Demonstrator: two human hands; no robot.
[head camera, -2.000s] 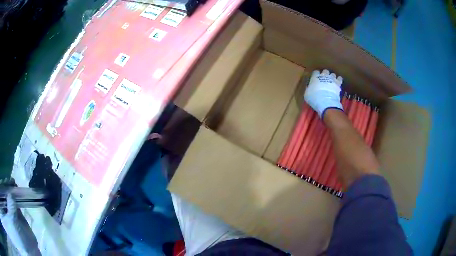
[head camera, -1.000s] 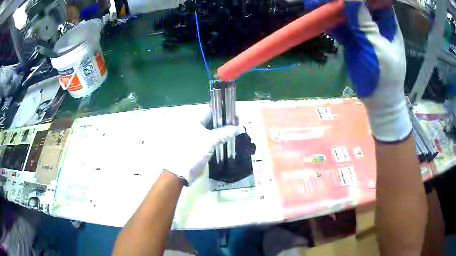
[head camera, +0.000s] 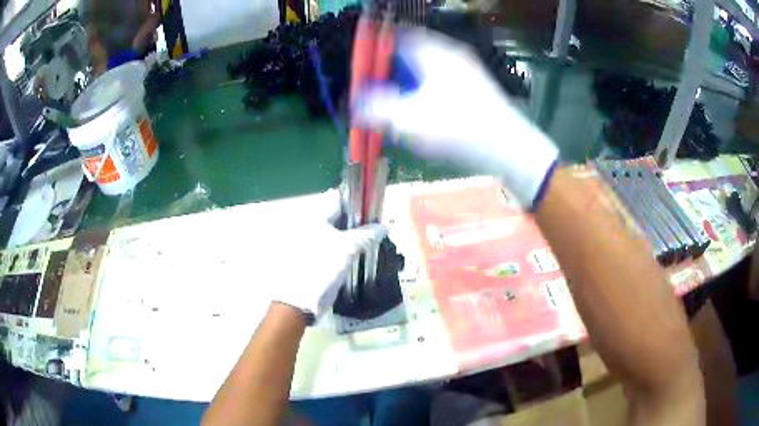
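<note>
My left hand (head camera: 337, 262), in a white glove, is closed around a bundle of upright silver metal tubes (head camera: 353, 200) on a black pad (head camera: 370, 306) over a grey plate. My right hand (head camera: 462, 108), gloved in white with blue and blurred by motion, grips red rods (head camera: 364, 66) above the tubes. The rods stand nearly upright, and their lower ends are at or inside the tube tops. How deep they sit is hidden behind the tubes.
A white bucket with an orange label (head camera: 119, 141) stands at the back left on the green surface (head camera: 241, 154). Black parts (head camera: 287, 66) lie heaped behind. More metal tubes (head camera: 653, 208) lie in a row at right. Part of the carton (head camera: 558, 408) shows below the bench edge.
My right hand has come down and left, turning the red rods from slanted to upright at the tube tops. My left hand still holds the tubes. The earliest frame shows my right hand in the carton.
</note>
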